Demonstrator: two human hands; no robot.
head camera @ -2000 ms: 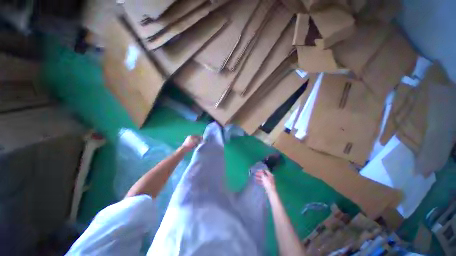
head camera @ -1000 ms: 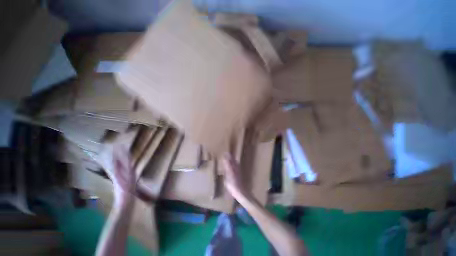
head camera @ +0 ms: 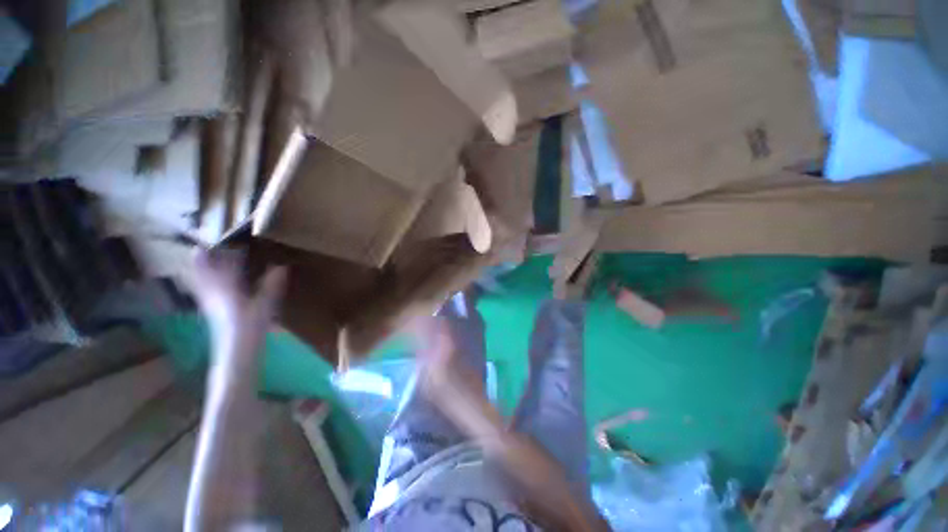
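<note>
A brown carton (head camera: 343, 208) with its flaps standing open is in front of me, tilted over the pile edge, its dark inside partly showing. My left hand (head camera: 234, 286), bare and blurred, is at the carton's lower left with thumb and fingers apart; no grip shows. My right hand (head camera: 440, 348), also bare and strongly blurred, is just below the carton's lower right side. Whether it touches the carton cannot be told.
Flattened cartons (head camera: 707, 94) and white sheets (head camera: 878, 114) lie beyond, at the right. Clear plastic film (head camera: 660, 499) and small brown scraps (head camera: 639, 307) are on the green floor (head camera: 686, 384). A mixed stack (head camera: 863, 416) stands at the right, large brown cardboard (head camera: 94, 416) at the lower left.
The view has swung down, showing more floor and my legs. The large blurred brown cardboard seen high up is not there now; an open carton is between my hands. My left hand's fingers are spread.
</note>
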